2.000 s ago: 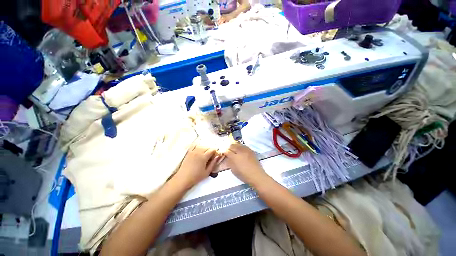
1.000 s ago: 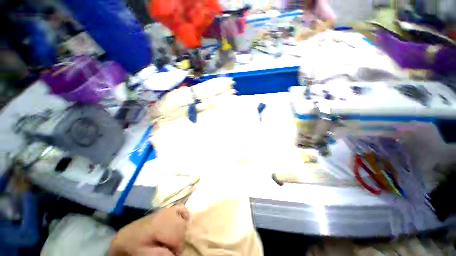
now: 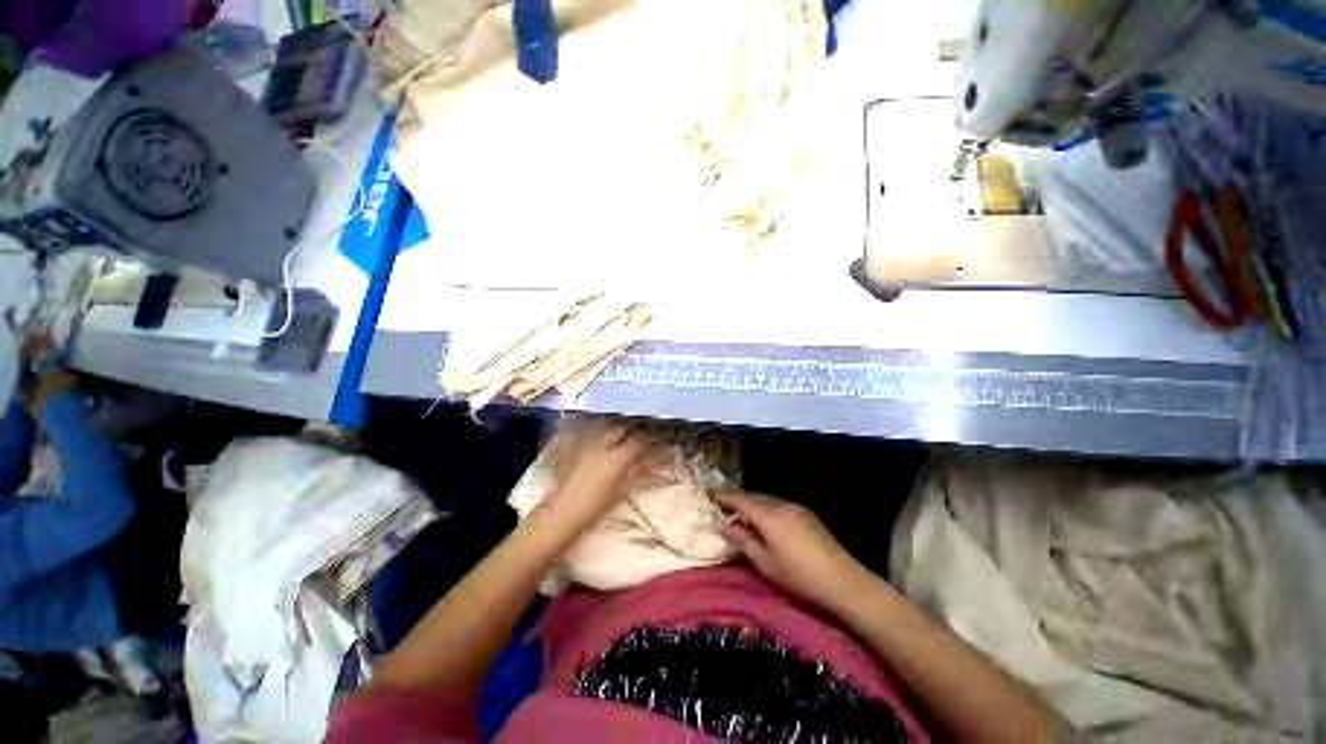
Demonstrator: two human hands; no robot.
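Note:
A bunched cream cloth [image 3: 633,526] lies in my lap below the table edge. My left hand [image 3: 599,468] rests on its upper left side, with the fingertips partly hidden in the folds. My right hand [image 3: 778,535] is at its right side, with its fingers at the cloth edge. Both hands seem to hold the cloth. A thick stack of cream pieces [image 3: 582,160] lies on the table, its layered ends reaching over the ruler edge. A dark-blue tie [image 3: 535,37] lies across the stack.
The sewing machine head [image 3: 1040,66] is at upper right, its needle plate below. Red-handled scissors [image 3: 1210,262] lie beside pale-lavender strips [image 3: 1287,218]. The ruler edge [image 3: 814,381] crosses the middle. Cream cloth [image 3: 1105,581] hangs lower right. Another person's blue sleeve [image 3: 66,509] is at left.
The view has tilted down toward my lap. My hands have left the needle area and are now at the bunched cloth in my lap. My right hand has come back into view.

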